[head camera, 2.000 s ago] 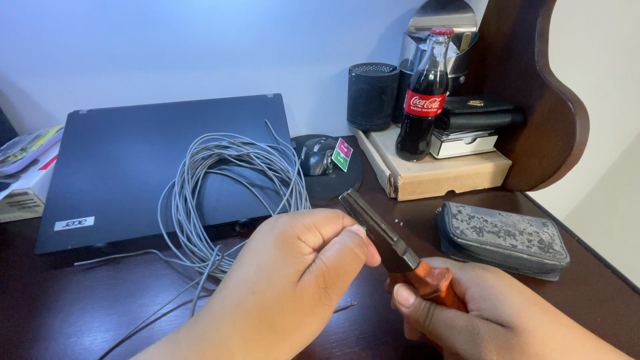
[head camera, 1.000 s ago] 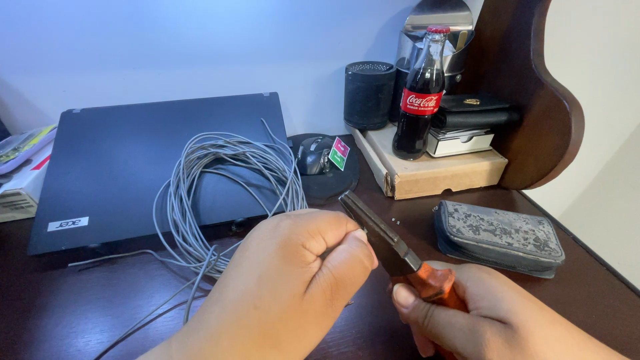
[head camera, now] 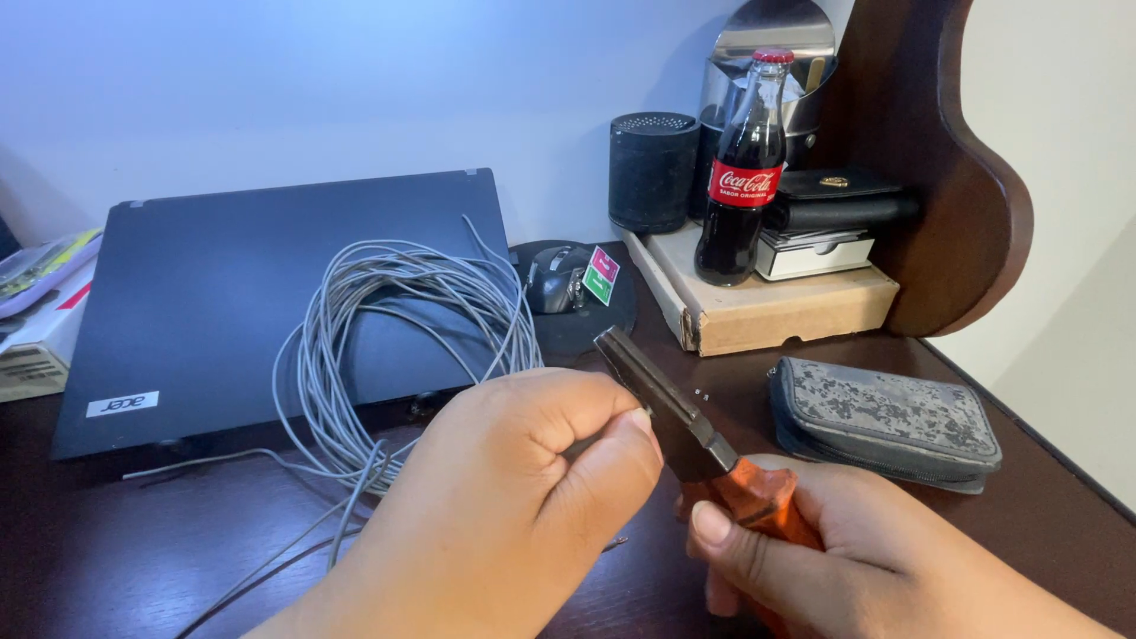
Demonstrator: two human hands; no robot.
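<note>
My right hand (head camera: 799, 550) grips the orange handles of a dark metal crimping tool (head camera: 670, 408), its head tilted up to the left. Close against the side of that head, my left hand (head camera: 568, 461) has thumb and forefinger pinched together. A tiny pale bit shows at those fingertips, too small and covered to name. Behind the left hand, a loose coil of grey cable (head camera: 337, 355) leans over a closed Acer laptop (head camera: 222, 293), with some ends trailing onto the dark desk. A short cable end (head camera: 614, 543) sticks out below my left hand.
A computer mouse (head camera: 555, 280) sits on a round pad behind the tool. A cardboard box (head camera: 790, 311) carries a Coca-Cola glass bottle (head camera: 741, 186), a small white box and a black wallet. Near them are a black cylinder (head camera: 654, 173) and a zipped grey case (head camera: 887, 422). Tiny bits lie beside the tool.
</note>
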